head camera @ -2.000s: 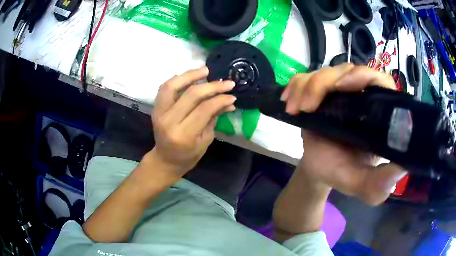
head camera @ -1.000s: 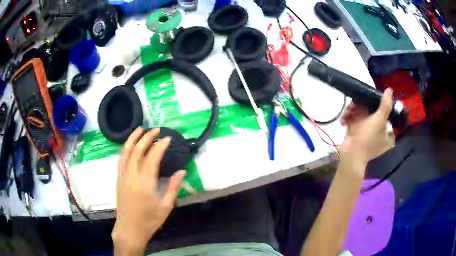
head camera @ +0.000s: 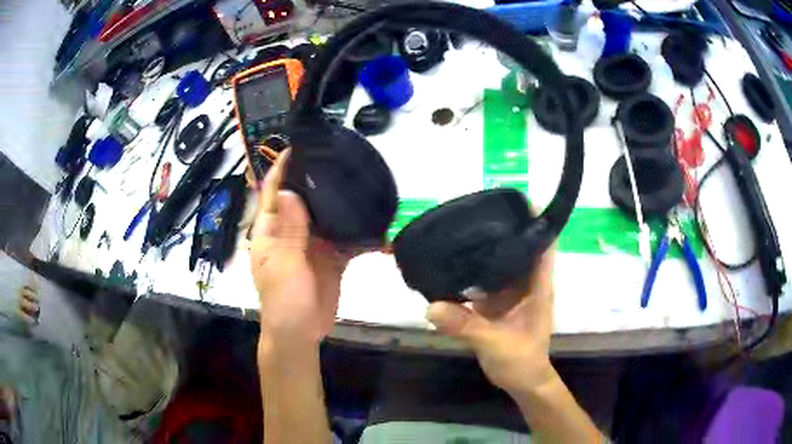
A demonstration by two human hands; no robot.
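Observation:
Black headphones are held up above the bench, headband arched away from me, with both cups near the front edge. My left hand holds the left cup from its outer left side and below. My right hand holds the right cup from below, thumb at its lower edge. The hidden fingers are behind the cups. The electric screwdriver lies on the bench at the far right with its black cord.
Blue-handled cutters, spare ear cushions, tweezers and red wires lie at right. An orange multimeter, a blue cup and dark tools are at left. Part of another person shows at the left edge.
The headphones have been lifted from the bench and are now in both hands. My right hand has let go of the screwdriver, which lies on the bench at right. The view has shifted left.

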